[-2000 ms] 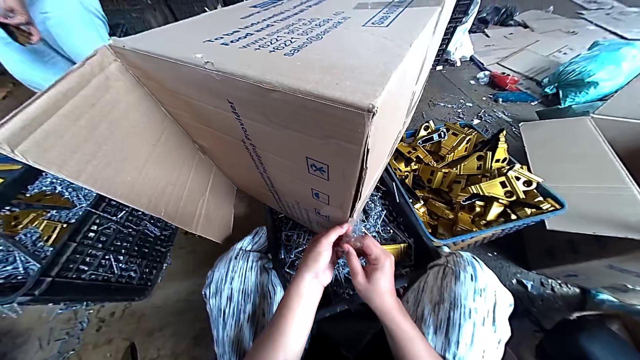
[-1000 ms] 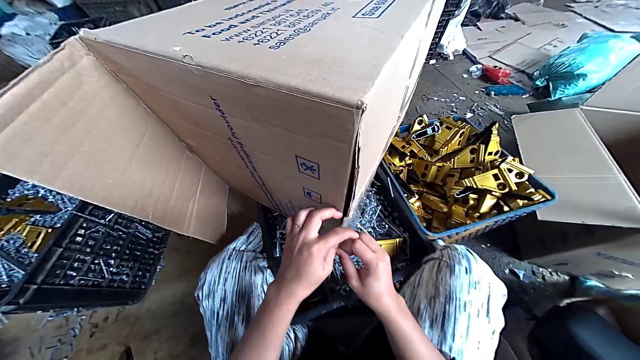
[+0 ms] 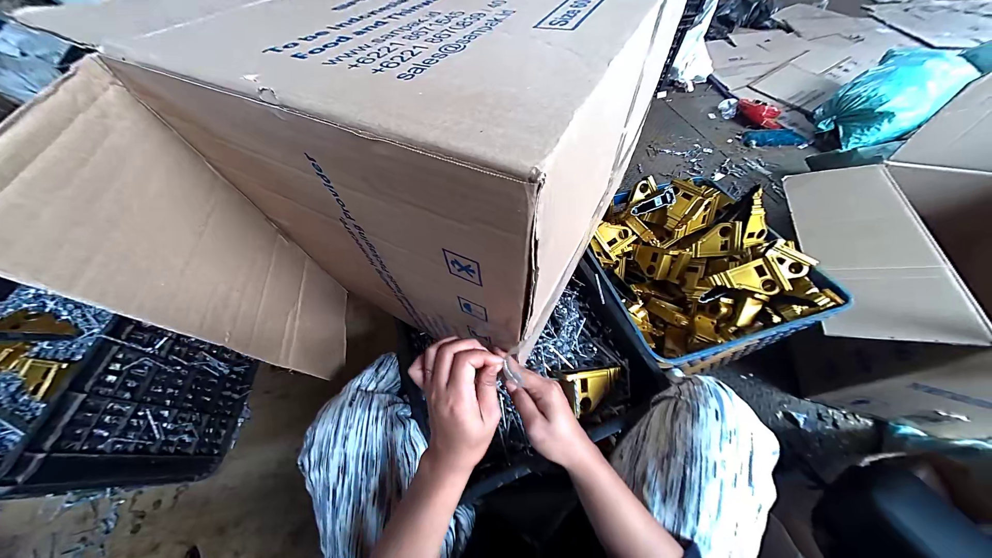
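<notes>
A large cardboard box (image 3: 434, 209) leans over a black plastic crate, one flap hanging out to the left. At the box's lower corner, my left hand (image 3: 461, 387) and my right hand (image 3: 542, 403) meet fingertip to fingertip, pinching a small piece of clear film or tape (image 3: 511, 370) between them. Beneath and behind the hands, the black crate (image 3: 639, 368) holds many small metal pins or screws (image 3: 570, 329) and a gold-coloured part (image 3: 593, 387). My right hand is just left of that gold part.
Right of the box stands a blue basket (image 3: 721, 355) full of gold-coloured parts (image 3: 697, 263). An open cardboard box (image 3: 876, 263) is farther right, with a teal plastic bag (image 3: 891, 97) behind it. Another black crate (image 3: 147, 403) with metal pieces stands at left. Flattened cardboard (image 3: 806, 54) lies at the back.
At the box's lower corner, my left hand's fingers have curled in more than two seconds ago. A person's hand at the upper left is no longer seen.
</notes>
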